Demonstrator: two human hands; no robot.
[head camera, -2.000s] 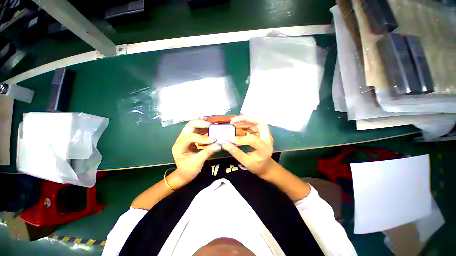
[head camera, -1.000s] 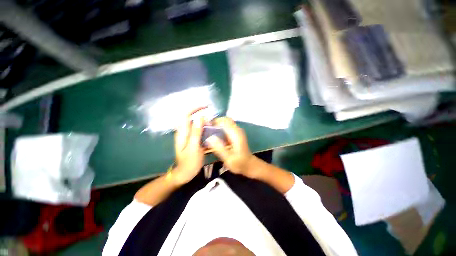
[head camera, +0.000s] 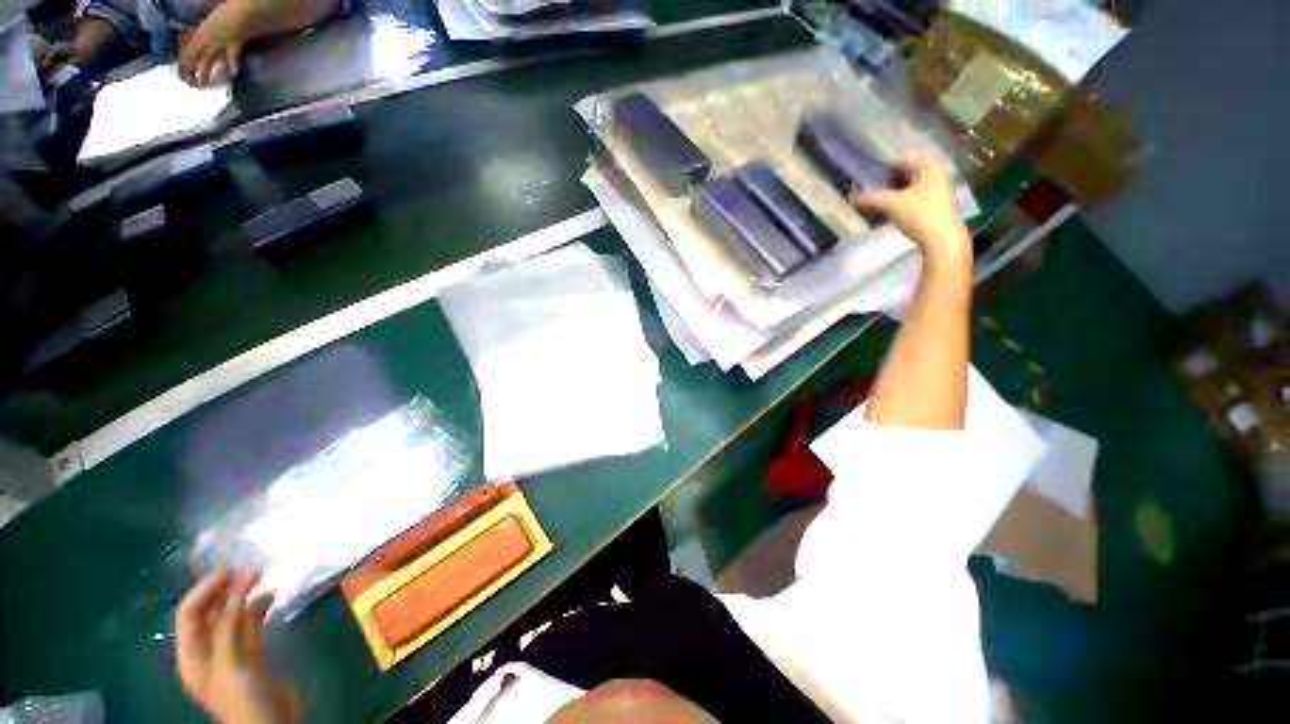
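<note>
The yellow-edged fixture (head camera: 533, 526) lies at the bench's front edge, its orange recess empty. My right hand (head camera: 922, 212) is stretched to the far right, its fingers on the near end of a dark housing (head camera: 838, 150) over the beige tray (head camera: 736, 111); both are slightly blurred. Three other dark housings lie on the tray, a pair (head camera: 765, 219) and a single one (head camera: 659, 139). My left hand (head camera: 234, 644) is low at the left, fingers apart and slightly curled, beside the near edge of the clear film (head camera: 347, 488). I see nothing in it.
Whitish sheets (head camera: 563, 371) lie between film and tray. A white rail (head camera: 255, 357) bounds the bench; dark housings (head camera: 304, 215) sit beyond it. Another person's hand (head camera: 212, 45) shows at top left. A red stool (head camera: 809, 446) and white sheets (head camera: 1007, 450) are below.
The view has turned right. My hands have parted from the fixture, which now shows empty. My right hand has moved to the tray with a housing; my left hand has moved left.
</note>
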